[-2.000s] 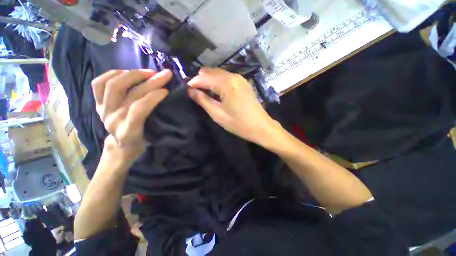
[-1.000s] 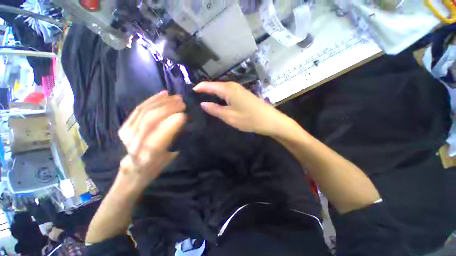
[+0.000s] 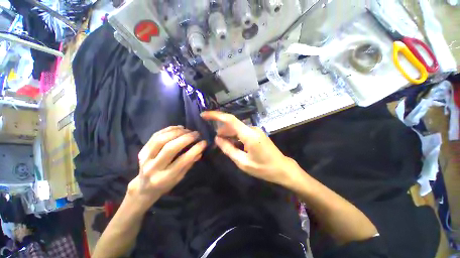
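Observation:
A black garment piece (image 3: 131,101) lies heaped left of the machine and runs down over the lap. A narrow folded black band (image 3: 193,113) runs from the lit needle area (image 3: 187,89) towards me. My left hand (image 3: 169,156) holds the cloth's edge between thumb and fingertips at the band's lower end. My right hand (image 3: 249,146) is on the band's right side, thumb and index finger apart, fingertips touching or very near the cloth. The pale sewing machine head (image 3: 217,35) has a red oval badge.
White machine table with a measuring scale (image 3: 307,103) at right. Scissors (image 3: 411,60) with yellow and red handles and a tape roll (image 3: 365,56) lie on clear plastic. White scraps (image 3: 428,161) hang at the right edge. Black cloth (image 3: 353,156) covers the right side. Cardboard (image 3: 60,136) stands left.
The view has shifted, showing more of the machine, the scissors and the tape roll. My left hand, blurred and off the band a second ago, is now at the band beside my right hand.

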